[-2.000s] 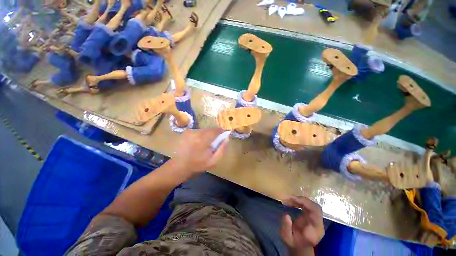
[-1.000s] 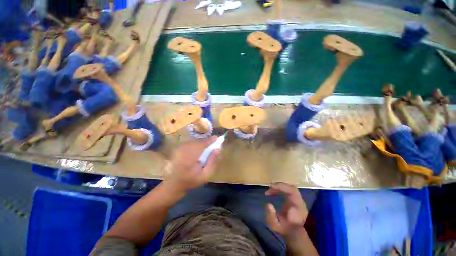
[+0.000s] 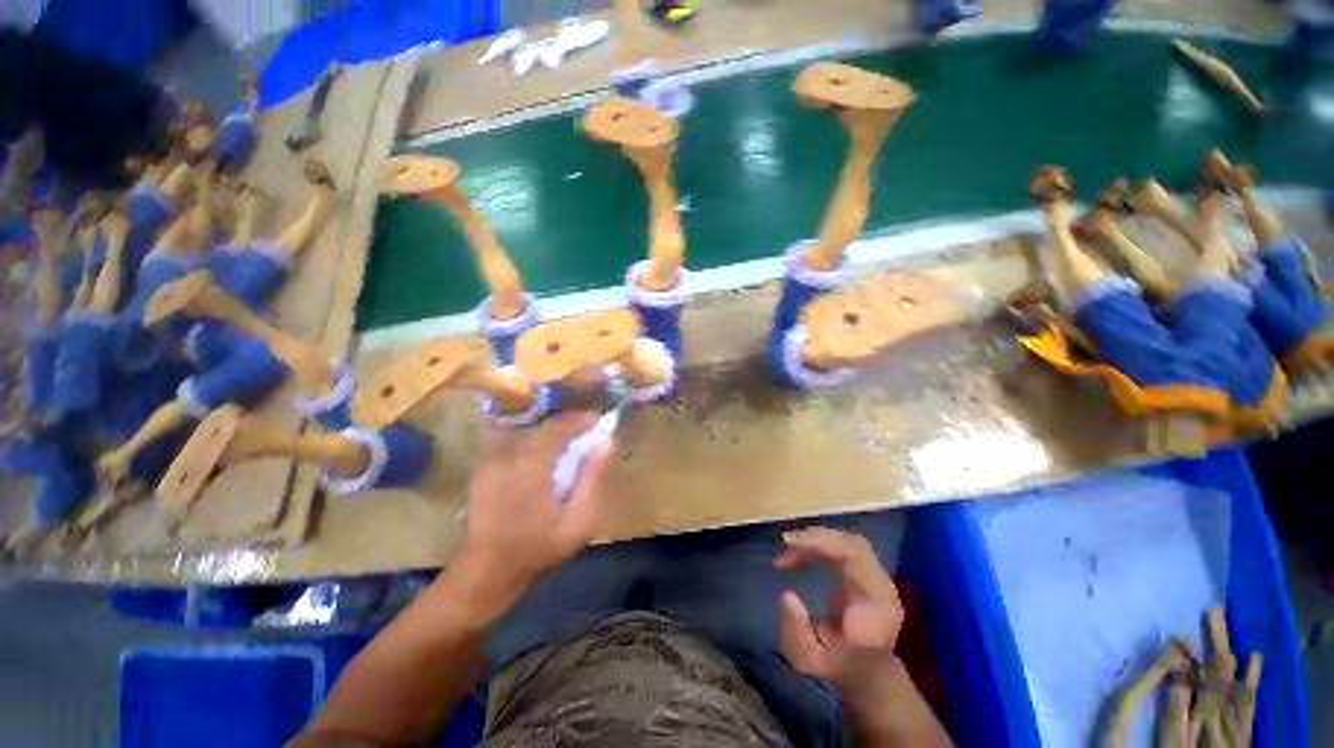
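My left hand (image 3: 530, 497) holds a small white glue bottle (image 3: 585, 456), its nozzle pointing up at the fur-like cuff (image 3: 647, 371) of a joined leg assembly. Whether the nozzle touches the cuff I cannot tell. Several such assemblies stand in a row along the bench, each with blue shorts and tan legs, sandal soles (image 3: 575, 346) showing with dark peg holes. My right hand (image 3: 844, 607) is empty, fingers apart and curled, in front of the bench edge over my lap.
A green conveyor belt (image 3: 1010, 161) runs behind the row. Joined legs lie piled at left (image 3: 132, 322). A waist assembly with a yellow-orange sash (image 3: 1192, 344) is at right. A blue bin (image 3: 1010, 628) at lower right holds loose legs (image 3: 1203, 701); another blue bin (image 3: 220, 701) is at lower left.
The view has turned rightward, so the row appears farther left and more of the right bin shows. My left hand still holds the bottle near the cuffs. My right hand stays empty.
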